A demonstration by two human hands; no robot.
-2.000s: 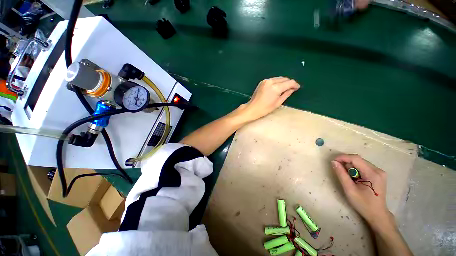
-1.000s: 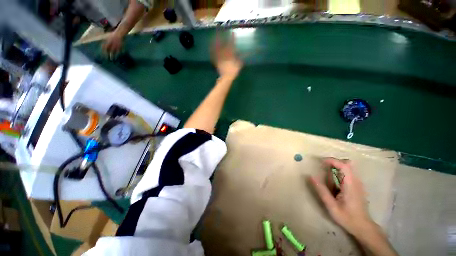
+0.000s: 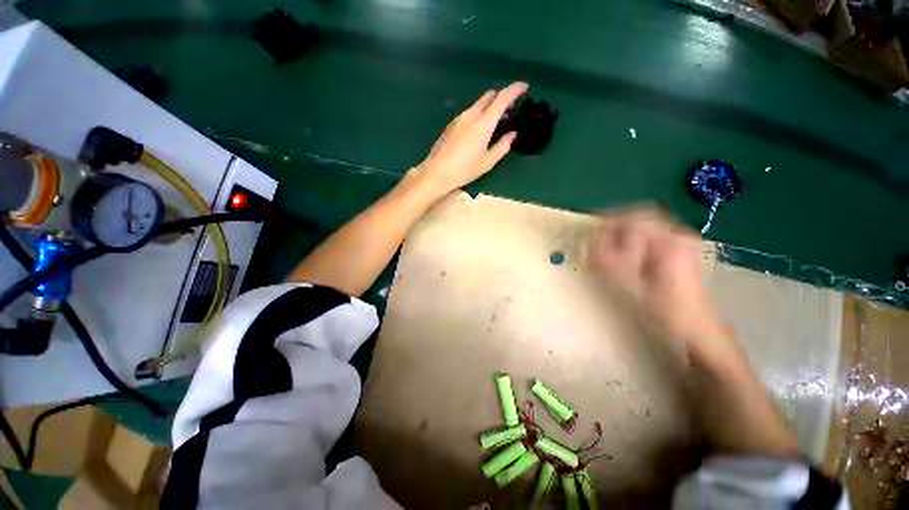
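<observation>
My left hand [image 3: 468, 144] is over the green belt, with its thumb and fingers around the left side of a black housing [image 3: 535, 126]. My right hand [image 3: 646, 261] is motion-blurred above the upper right of the cardboard mat [image 3: 449, 299]. Whether it holds a cell is too blurred to tell. Several green cells [image 3: 513, 462] with thin red and dark wires lie in a loose cluster on the lower part of the mat.
A white machine [image 3: 214, 164] with a gauge and hoses stands at left. Black housings [image 3: 282, 36] and a round blue-black part [image 3: 715, 181] with a pale wire lie on the belt [image 3: 399, 90]. An open carton [image 3: 95, 443] is at lower left. Plastic-covered cardboard is at right.
My left hand reached out left along the belt, and is now back towards the right at a black housing. My right hand has moved up towards the belt. The neighbour's hand is out of view.
</observation>
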